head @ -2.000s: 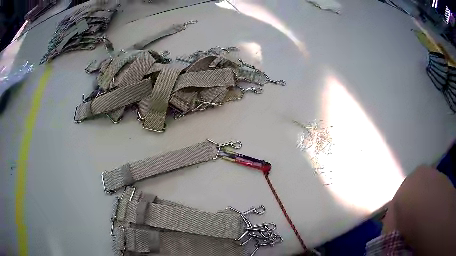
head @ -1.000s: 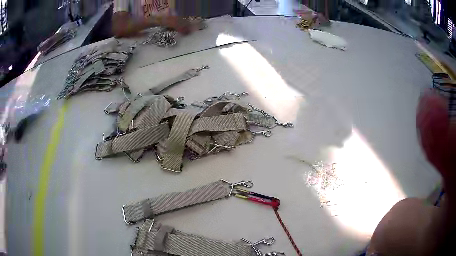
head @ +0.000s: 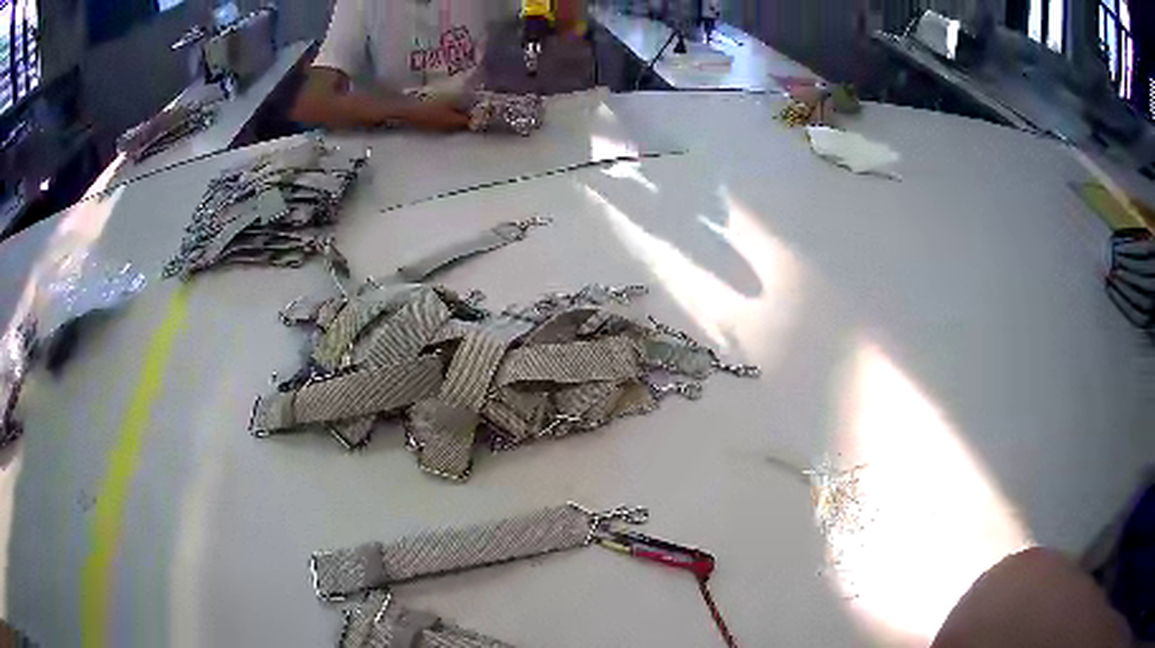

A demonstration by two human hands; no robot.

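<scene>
A single grey-beige webbing strap (head: 469, 551) lies flat in front of me. It has a wire frame at its left end and a snap hook (head: 621, 515) at its right end. Red-handled thread snips (head: 659, 551) lie with their tips against the hook end, with a red cord (head: 717, 614) running down from them. Below, more straps (head: 418, 629) are cut off by the bottom edge. A loose pile of straps (head: 475, 367) lies beyond. Neither of my hands is in view. Only a bare, rounded part of what looks like my right arm shows at the bottom right, its hand not visible.
A stack of straps (head: 272, 209) lies at the back left, near a yellow stripe (head: 133, 443). Thread scraps (head: 839, 506) lie at right. A person's arm (head: 380, 112) reaches to metal hardware (head: 507, 114) at the far edge. A white scrap (head: 851, 149) lies far right.
The view has tilted up, showing the far table edge and the person opposite. The blurred hand at the right one second ago is gone. The strap and snips lie unmoved together.
</scene>
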